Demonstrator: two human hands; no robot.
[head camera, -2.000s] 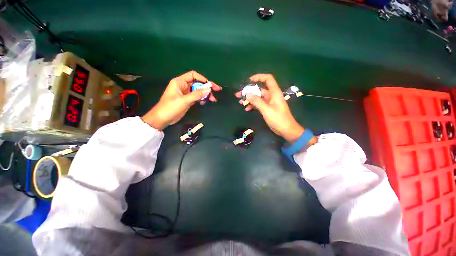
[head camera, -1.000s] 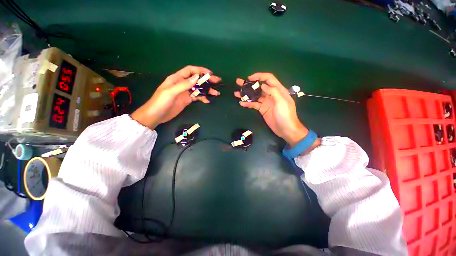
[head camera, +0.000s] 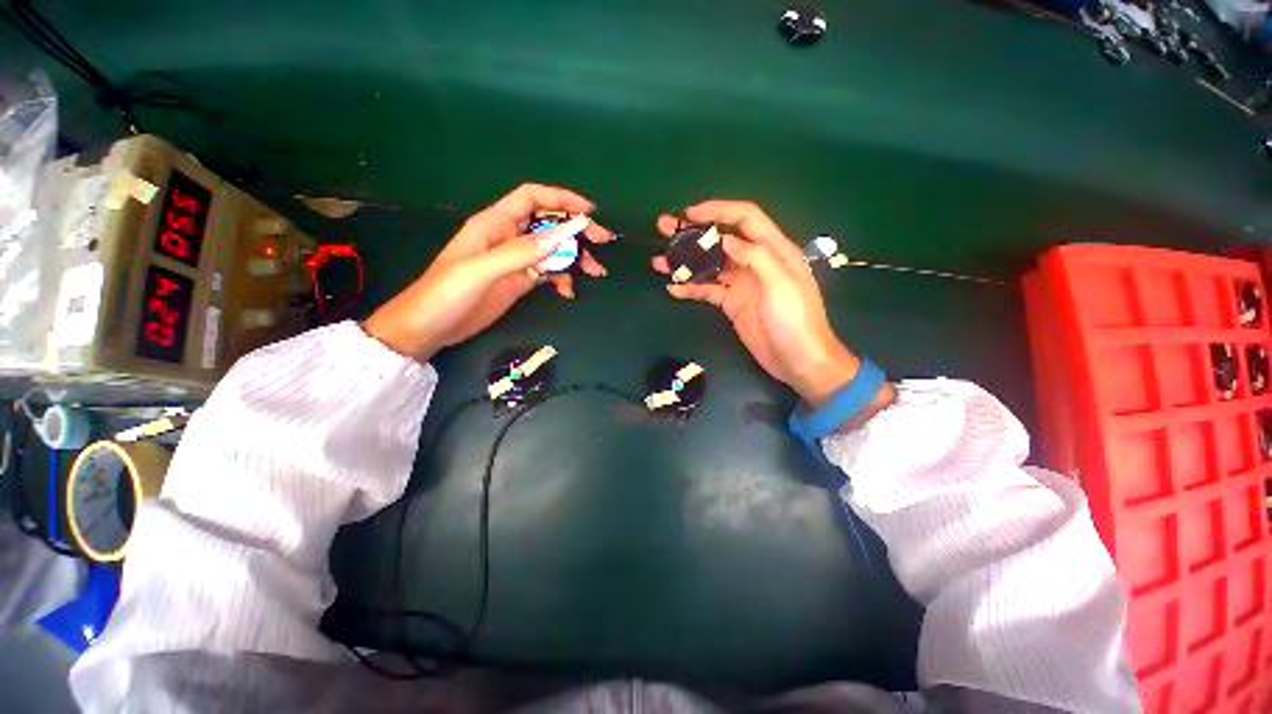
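My left hand (head camera: 509, 258) holds a round electronic unit (head camera: 561, 246) between thumb and fingers, its bluish-white face showing. My right hand (head camera: 753, 279) holds another round unit (head camera: 695, 254), black with pale tape strips. Both units are held above the green mat, apart from each other. Below them lie two wired pucks, one at left (head camera: 519, 377) and one at right (head camera: 675, 388), each with cream strips. A thin black cable (head camera: 486, 488) loops from the pucks towards me.
A DC power supply (head camera: 105, 279) with red readouts stands at left, with a red lead (head camera: 335, 272). A tape roll (head camera: 105, 499) lies below it. A red compartment tray (head camera: 1144, 460) with black units is at right. A loose black unit (head camera: 802, 25) lies at the back.
Since one second ago, the left unit has tilted from its dark side to its bluish-white face. Two seconds ago the right unit showed a white face; now it shows black.
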